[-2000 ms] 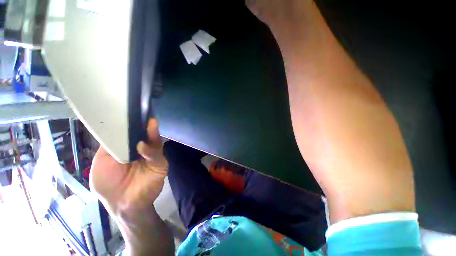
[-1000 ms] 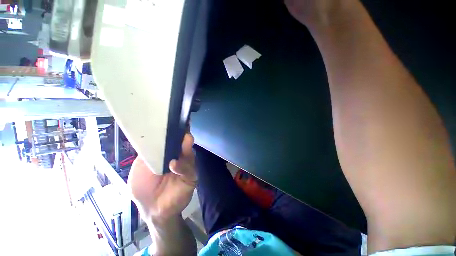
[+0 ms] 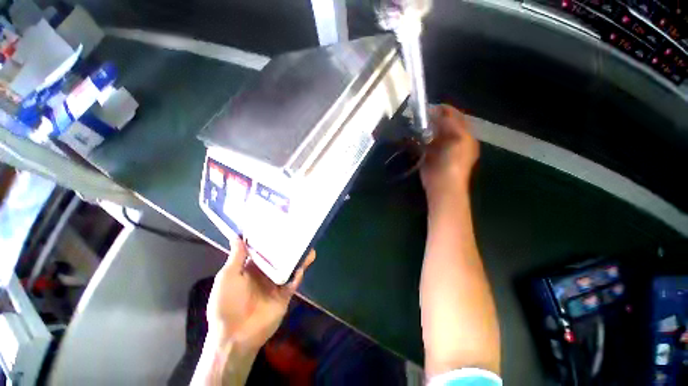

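Observation:
A white weighing scale [image 3: 302,215] with a flat grey metal pan [image 3: 298,98] is in the upper middle, tilted, its front edge over the bench [image 3: 362,279] edge. Its dark display panel [image 3: 226,185] faces the lower left. My left hand [image 3: 253,305] grips the scale's near front corner, thumb on the front face and fingers at the underside. My right hand [image 3: 450,151] is behind the scale's right side, beside the lower end of a metal stem [image 3: 415,75] and a thin dark cord. Its fingertips are blurred, so I cannot tell what it holds.
Dark blue product boxes [image 3: 588,294] lie at the lower right. Blue-and-white boxes [image 3: 83,113] stand at the far left. A pale rail [image 3: 528,143] runs along the bench's far side. Racks with dark, red-marked items [image 3: 641,30] are at the top right.
The scale was tipped steeply on edge; now its pan and display show. My right hand has come into view by the stem. The view has shifted, and the paper scraps are out of sight.

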